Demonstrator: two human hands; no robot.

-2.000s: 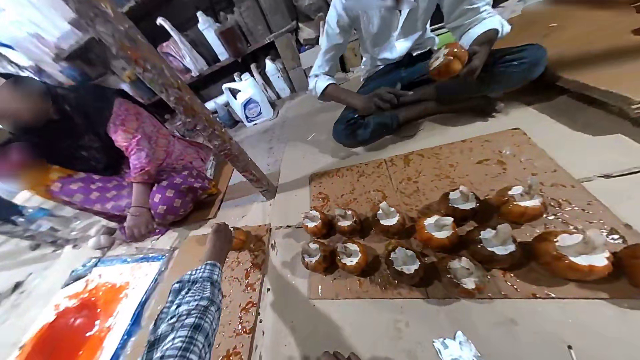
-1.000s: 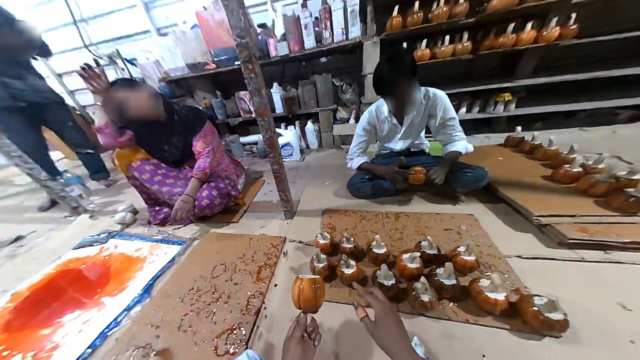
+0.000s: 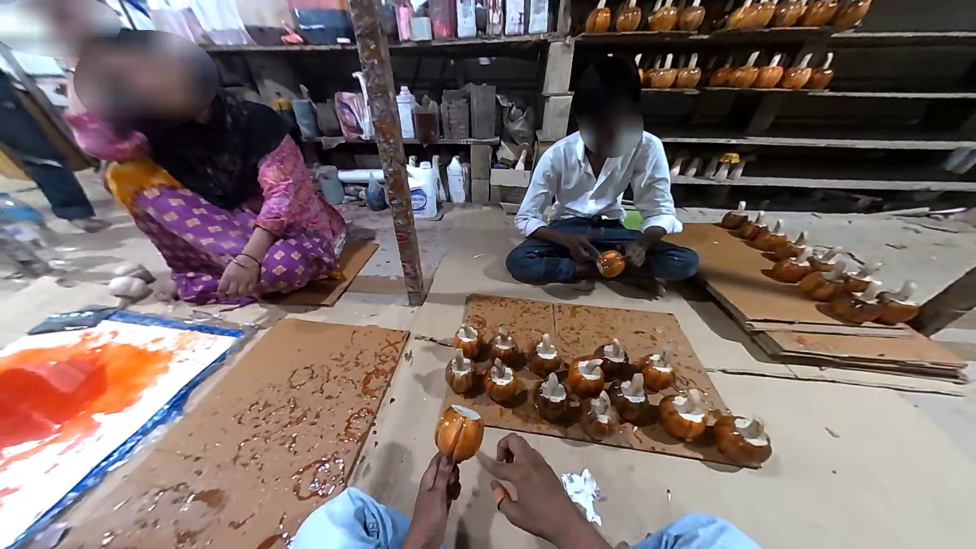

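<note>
My left hand (image 3: 438, 488) holds a glossy orange-brown pumpkin-shaped piece (image 3: 459, 433) upright from below, its white top facing up. Close to its right side is my right hand (image 3: 526, 484), fingers partly bent, with nothing seen in them; whether a fingertip touches the piece I cannot tell. Beyond both hands, several similar pumpkin-shaped pieces (image 3: 587, 377) with white tops and pale stems stand in rows on a stained cardboard sheet (image 3: 511, 313). A crumpled white scrap (image 3: 582, 492) lies on the floor to the right of my right hand.
A stained cardboard sheet (image 3: 305, 381) and a tray of orange liquid (image 3: 84, 381) lie left. A spattered post (image 3: 393, 152) rises ahead. One person (image 3: 602, 191) sits opposite holding a pumpkin piece; another (image 3: 229, 206) crouches left. Stacked cardboard (image 3: 740, 267) bears more pieces at right.
Two seconds ago one arm reached over the left cardboard to a piece there; one second ago both hands were in front with a piece. The view has swung upward since the first frame.
</note>
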